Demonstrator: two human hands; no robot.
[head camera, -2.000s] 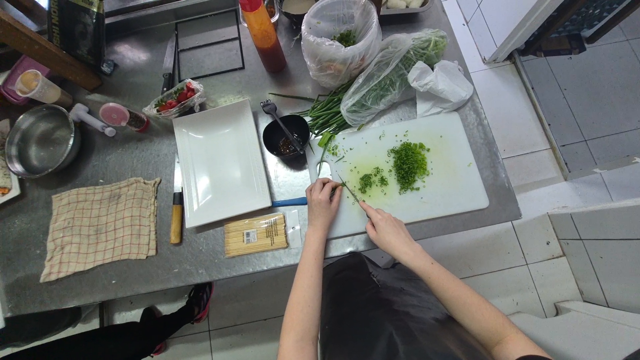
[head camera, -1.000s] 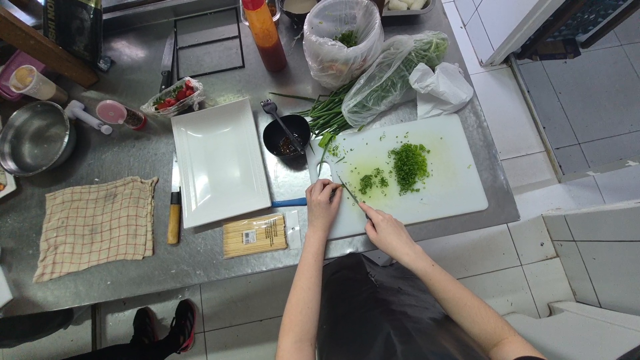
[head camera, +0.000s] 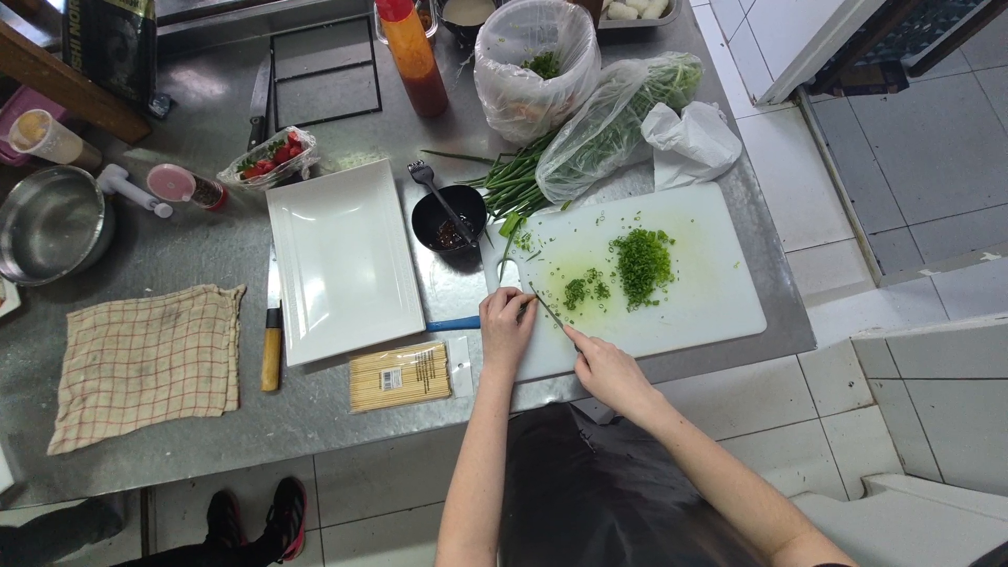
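Note:
My right hand (head camera: 610, 370) grips a knife (head camera: 550, 309) whose thin blade points up and left over a white plastic cutting board (head camera: 709, 291). Just left of the blade, on the board's left part, my left hand (head camera: 506, 324) has its fingers curled; what lies under them is mostly hidden, perhaps a green stalk. A large heap of finely chopped green chives (head camera: 643, 268) lies mid-board, with a smaller pile (head camera: 585, 289) nearer the knife. Uncut green stalks (head camera: 520, 177) lie behind the board, partly in a clear plastic bag (head camera: 606, 118).
Left of my left hand are a white rectangular plate (head camera: 346, 260), a pack of wooden skewers (head camera: 399, 376) and a wood-handled knife (head camera: 272, 346). A black bowl (head camera: 449, 220) touches the board's corner area. Behind stand a sauce bottle (head camera: 417, 67) and a bag-lined container (head camera: 535, 71). Another person's shoes (head camera: 287, 512) show below.
The other person's feet at the lower left have shifted, with both shoes now visible side by side. My hands stay at nearly the same place on the board.

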